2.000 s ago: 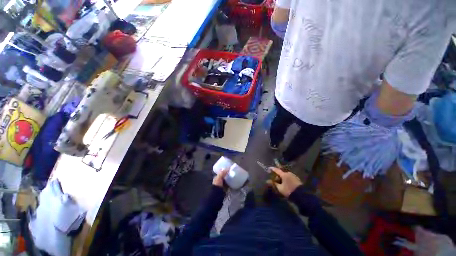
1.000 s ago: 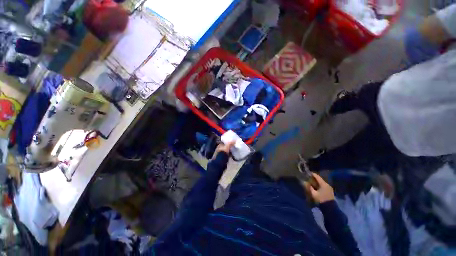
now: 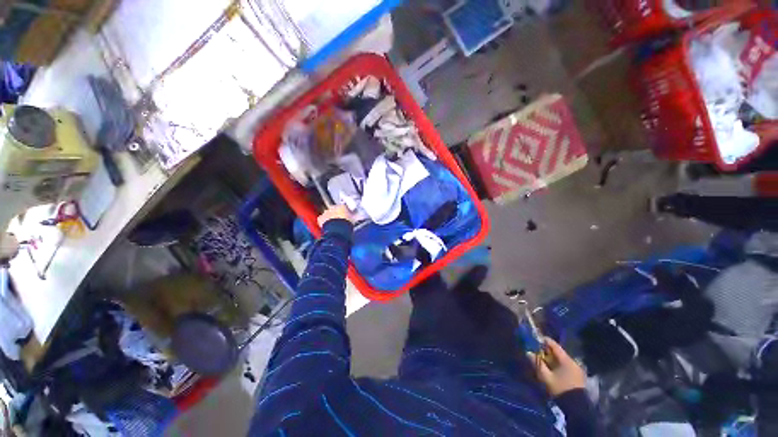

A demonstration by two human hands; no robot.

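Note:
A red plastic crate (image 3: 266, 149) lies in front of me, holding white and grey pieces (image 3: 388, 189) and a blue bag (image 3: 439, 201). My left hand (image 3: 335, 214) is over the crate's near left side, beside pale pieces. I cannot tell whether it grips any. My right hand (image 3: 560, 369) is low at the right, closed on a small metal cutting tool (image 3: 532, 329), thread snips or scissors, with the tip pointing up and left.
A white sewing table (image 3: 64, 286) curves along the left, with a cream machine (image 3: 47, 158) and orange-handled scissors (image 3: 70, 220). A red patterned board (image 3: 529, 149) lies on the floor. More red crates (image 3: 670, 102) stand upper right. Fabric heaps (image 3: 640, 316) lie at right.
The view has swung over the red crate. My left hand, earlier holding a folded white piece, has moved to the crate. My right hand still holds the tool. The person in white has left view.

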